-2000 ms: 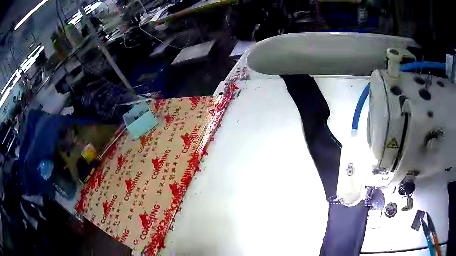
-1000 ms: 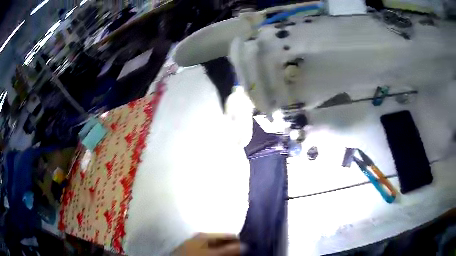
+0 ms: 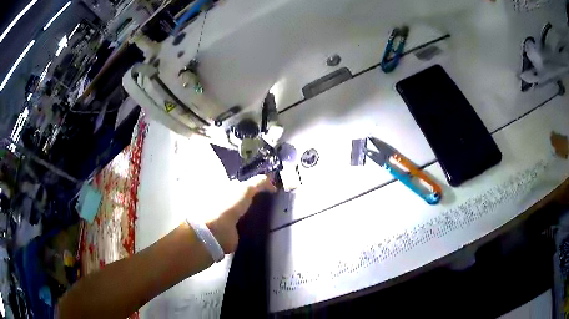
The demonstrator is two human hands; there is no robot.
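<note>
My left hand, with a light band at the wrist, reaches in from the lower left. Its fingertips are on the dark fabric strip just in front of the presser foot. The fingers are overexposed, but they appear to hold the strip's edge. The strip runs from the foot down past the bottom of the picture, and a dark piece also shows left of the foot. The white sewing machine head is at upper left. My right hand is not in view.
Snips with blue and orange handles lie right of the foot, beside a small grey plate. A black smartphone lies further right. A small blue tool is behind it. Red-printed brown paper is at left.
The view has swung right and down towards the foot. My left hand, earlier at the bottom edge left of the strip, has moved up to the fabric at the foot.
</note>
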